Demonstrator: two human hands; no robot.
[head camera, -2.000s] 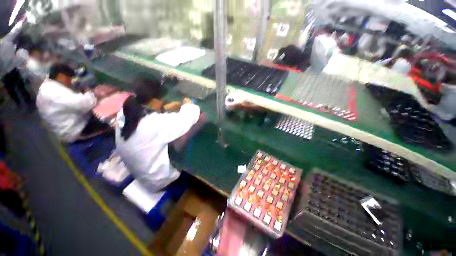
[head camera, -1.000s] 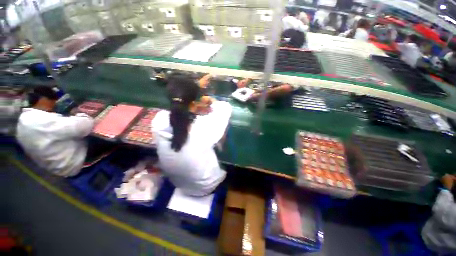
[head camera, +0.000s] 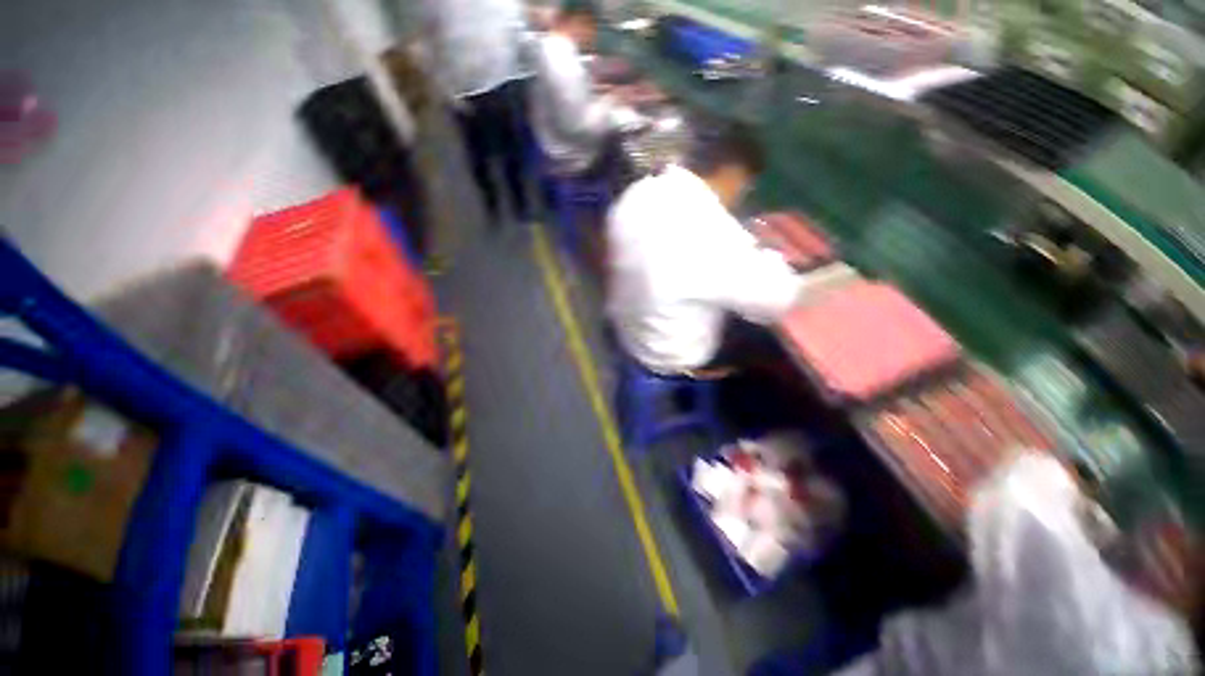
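Neither of my hands is in the picture. Nothing is held in view. Nearest in front, a pinkish-red tray (head camera: 866, 341) lies on the edge of the long green bench (head camera: 912, 251). A filled tray with reddish rows (head camera: 954, 433) sits beside it, nearer to me. The picture is blurred, so the small parts in the trays cannot be told apart.
A person in a white coat (head camera: 687, 271) sits at the bench; another white-coated person (head camera: 1057, 581) is at lower right. A blue bin of white and red scraps (head camera: 760, 508), red crates (head camera: 337, 277) and a blue rack (head camera: 165, 495) flank the grey aisle (head camera: 529, 449).
The view has swung left along the line. The aisle, blue rack and red crates now show at left. The filled tray and grey tray stack at the right end of the bench have left the picture.
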